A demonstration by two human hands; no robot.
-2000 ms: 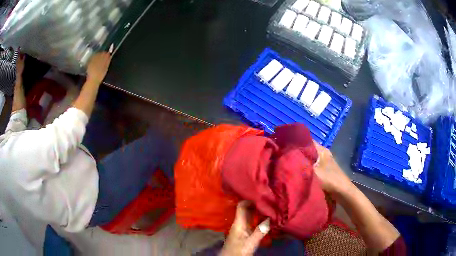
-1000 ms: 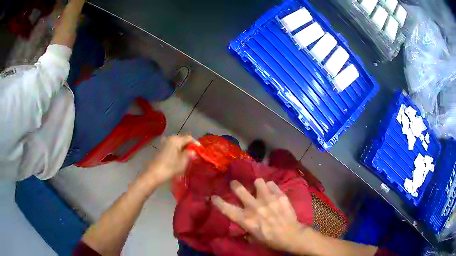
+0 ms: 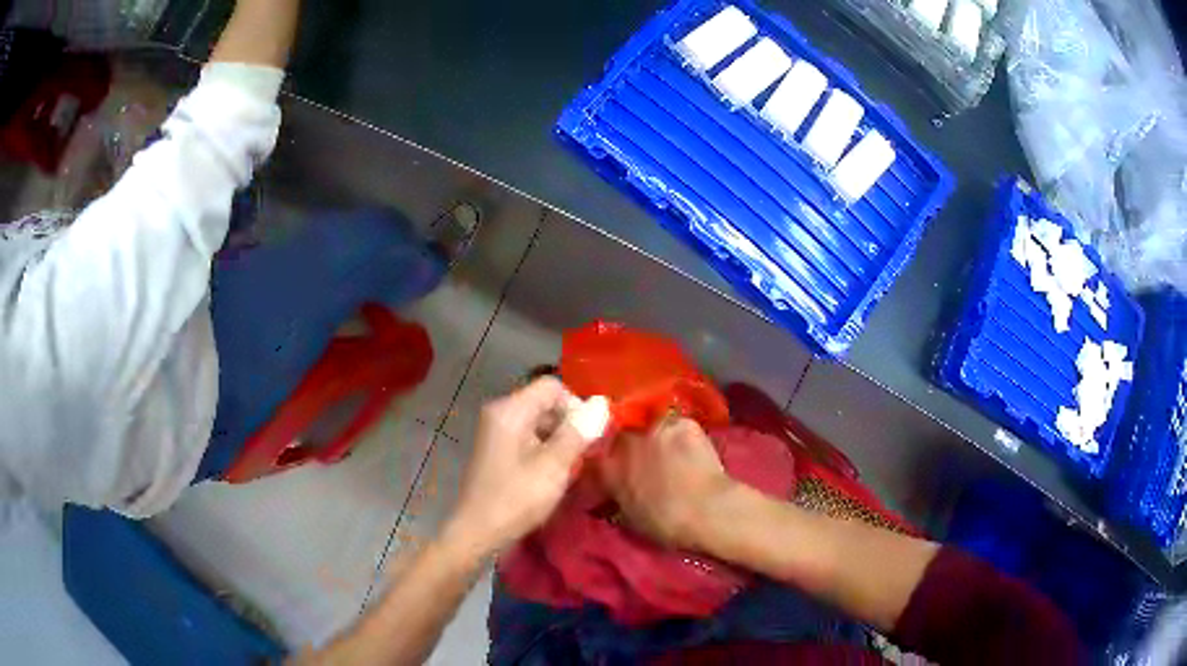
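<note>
A shiny red plastic bag [image 3: 638,371] lies over my lap, with dark red cloth [image 3: 625,566] bunched below and beside it. My left hand [image 3: 521,455] is pinched at the bag's left edge; a white wrap shows at a fingertip. My right hand [image 3: 664,481] is closed in a fist on the bag's near side, over the cloth. The fingertips of my right hand are hidden.
A blue tray [image 3: 703,195] with a row of white units lies on the dark bench [image 3: 456,78]. Another blue tray [image 3: 1002,377] holds loose white pieces. Clear bags [image 3: 1087,130] lie behind. A person in a white top [image 3: 130,338] is at left by a red stool [image 3: 332,390].
The cloth and bag have come down from the bench edge to my lap. My right hand has gone from spread flat to closed. My left hand has moved right, close beside it.
</note>
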